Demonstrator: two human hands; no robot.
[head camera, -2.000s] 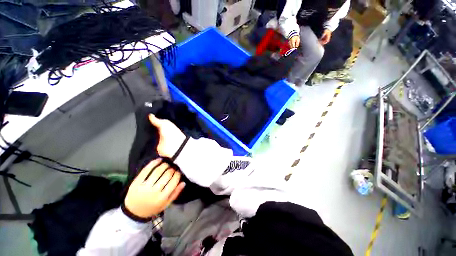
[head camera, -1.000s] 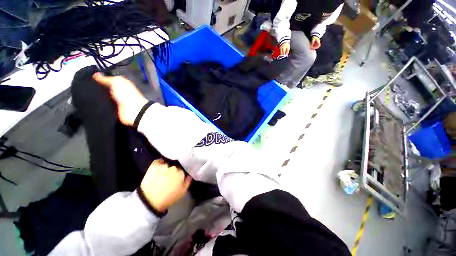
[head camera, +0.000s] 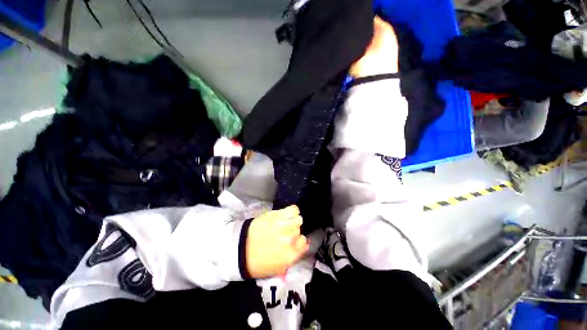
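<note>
A dark garment (head camera: 309, 77) is held stretched away from my belly, with a long dark band showing fine pale marks along it. My right hand (head camera: 380, 51) is at the far end, gripping the cloth's right edge; part of the fingers is hidden by the cloth. My left hand (head camera: 277, 242) is closed near my belly at the garment's near end. The fingers are curled at the dark cloth; whether a cord is inside the fist cannot be told.
A dark garment pile (head camera: 129, 142) lies on my left, over a green sheet (head camera: 215, 109). The blue bin (head camera: 450, 129) stands on the right behind my right arm, with dark garments beside it. A person's grey trouser leg (head camera: 512, 126) and a metal trolley (head camera: 489, 277) are further right.
The view has swung left and down, bringing the floor pile into fuller view. The garment is now stretched between my hands, my right hand far out and my left fist near my belly.
</note>
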